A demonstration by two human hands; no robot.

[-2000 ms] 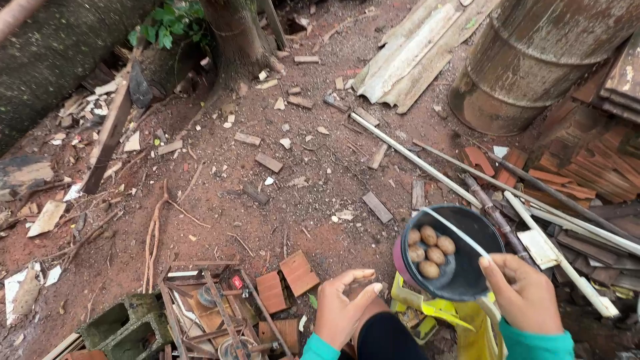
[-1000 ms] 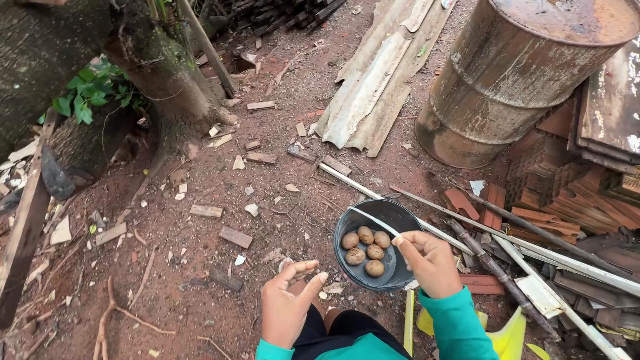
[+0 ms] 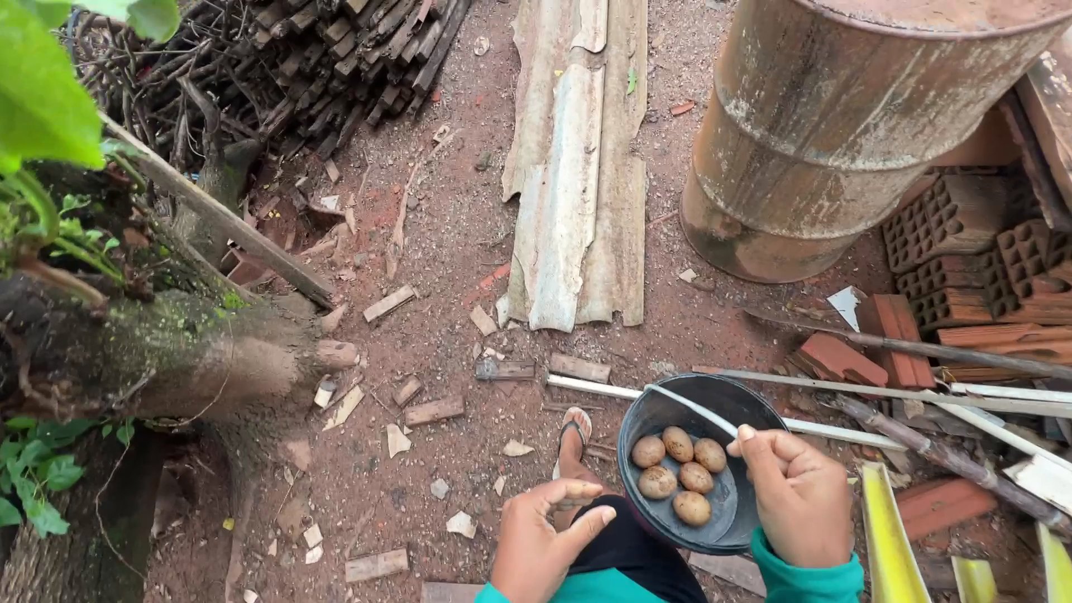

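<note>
A round dark bucket [image 3: 733, 511] hangs by its pale handle [image 3: 691, 410] from my right hand [image 3: 791, 494], whose fingers are closed on that handle. Inside, several brown eggs [image 3: 695, 477] with dirty patches rest on the bottom, grouped toward the left side. My left hand [image 3: 548, 536] is just left of the bucket, thumb and fingers apart, holding nothing and not touching the rim. Below the hands, my foot in a flip-flop [image 3: 574, 431] is on the dirt.
A rusty metal drum [image 3: 846, 126] stands at upper right, beside hollow bricks [image 3: 955, 226]. Corrugated sheets [image 3: 578, 184] lie ahead. White poles [image 3: 837, 431] cross the ground at right. A tree trunk [image 3: 167, 360] and a slanting plank [image 3: 218, 209] are at left, with stacked wood [image 3: 352, 59] beyond.
The view has moved forward over the yard, bringing the stacked wood into sight and the drum nearer. My right hand keeps holding the bucket of eggs; my left hand stays beside it.
</note>
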